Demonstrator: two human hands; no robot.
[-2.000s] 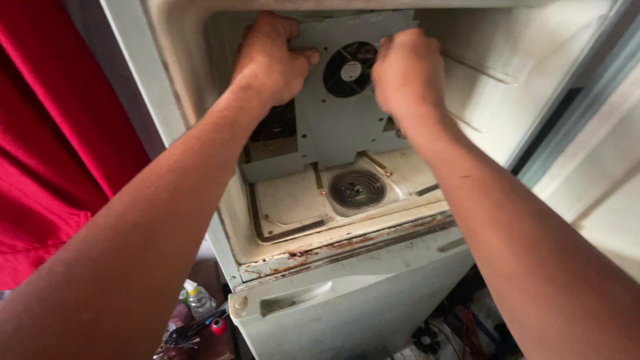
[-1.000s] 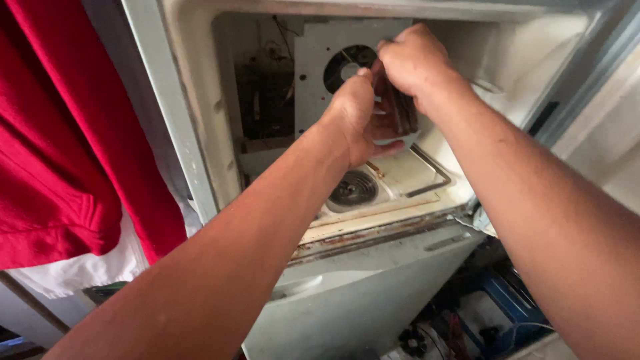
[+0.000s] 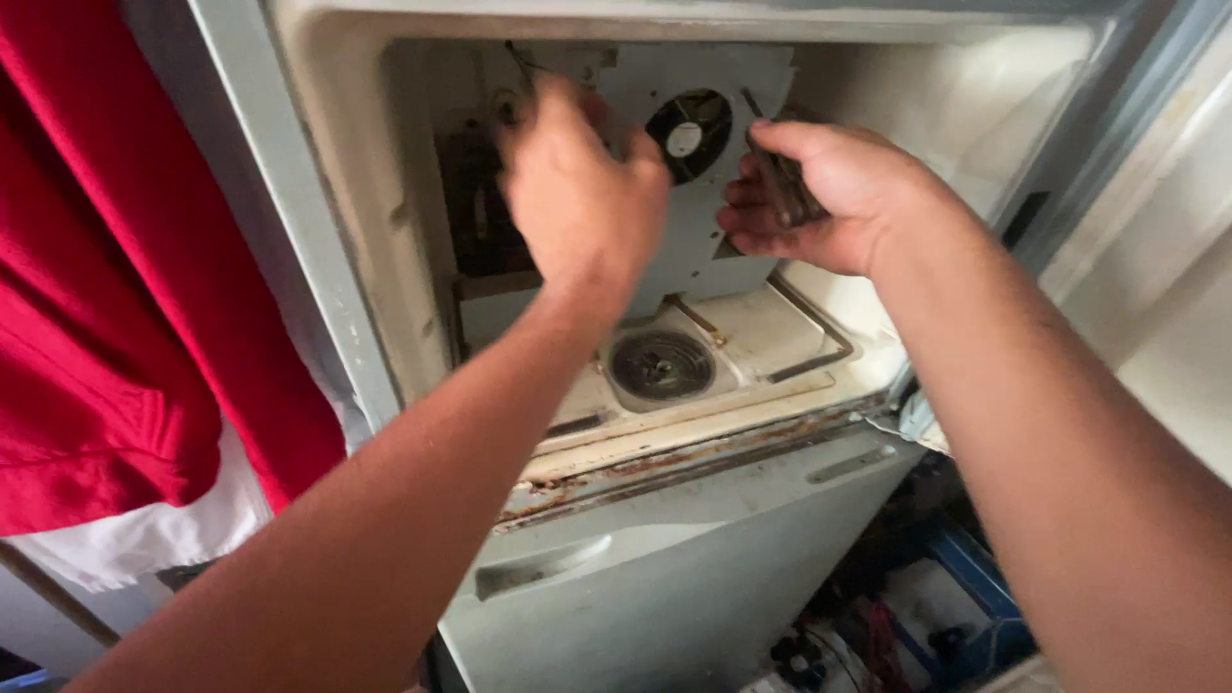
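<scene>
A grey metal panel with a round fan opening (image 3: 688,138) stands tilted inside the freezer compartment. My left hand (image 3: 587,188), blurred, is in front of the panel's left part, near thin dark wires (image 3: 520,63); whether it grips anything cannot be told. To the right of the fan, my right hand (image 3: 808,197) is closed around a slim dark tool (image 3: 784,178), its kind unclear, whose thin tip points up and left. Behind and left of the panel is a dark recess (image 3: 481,212). A round, ringed black vent (image 3: 662,366) sits in the compartment floor.
The freezer's rusty front edge (image 3: 616,460) runs above the closed lower door (image 3: 674,577). Red cloth (image 3: 125,289) hangs at the left. An open door (image 3: 1155,221) stands at the right. A blue crate (image 3: 972,577) with assorted items lies at the lower right.
My left hand has moved left, away from my right hand. My right hand has come down to the fan's right side. Two seconds ago both hands were at the panel's upper part.
</scene>
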